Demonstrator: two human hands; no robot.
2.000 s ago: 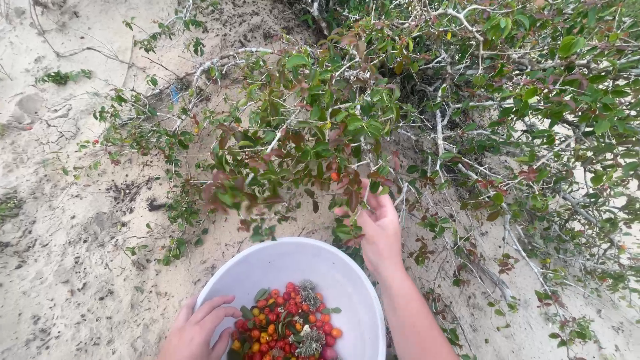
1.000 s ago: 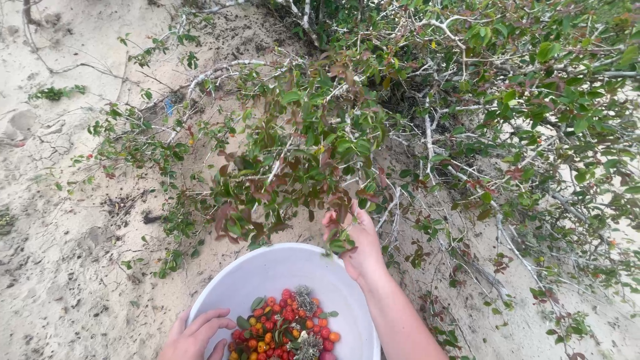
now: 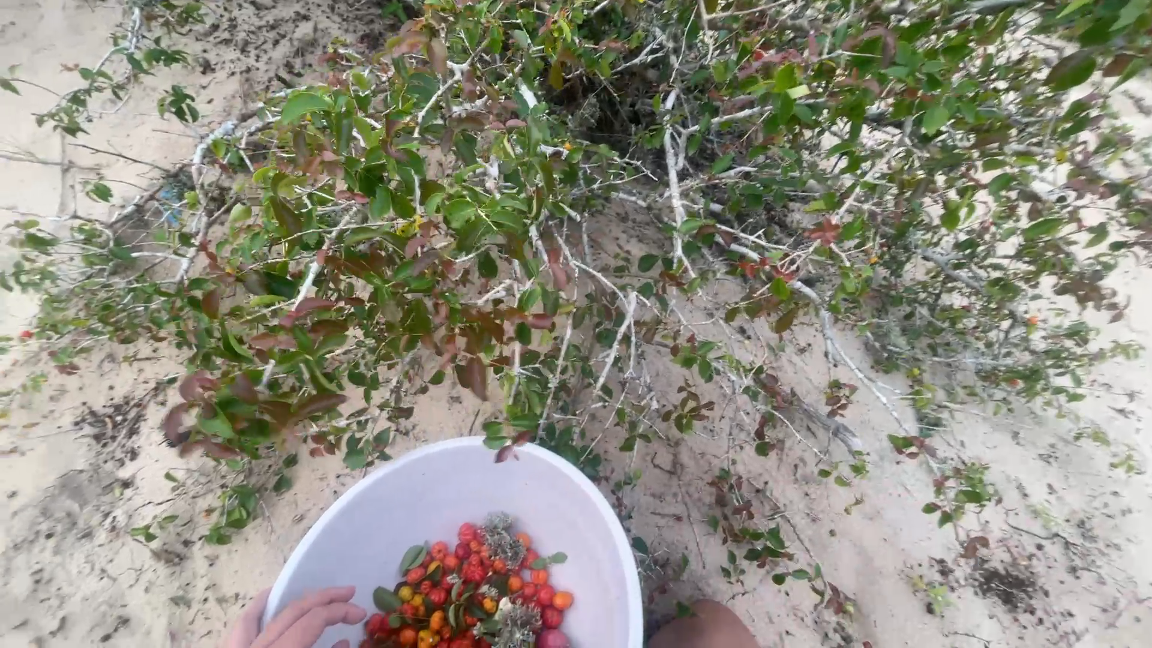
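Note:
My left hand grips the left rim of a white plastic bowl at the bottom of the view, its fingers hooked over the edge. Ribbed red, orange and yellow berries lie in the bowl, mixed with green leaves and tufts of grey lichen. My right hand is out of view. Just beyond the bowl spreads a shrub with green and reddish leaves, and one leafy twig tip hangs over the far rim.
Pale bare branches of the shrub reach out to the right. Sandy ground with dark litter lies around and beneath it. Skin, perhaps a knee, shows at the bottom edge right of the bowl. A small blue thing lies among the left branches.
My right hand, at the twigs beyond the bowl in both earlier frames, has gone out of view. The left hand stays on the bowl's rim. The view has moved nearer to the shrub.

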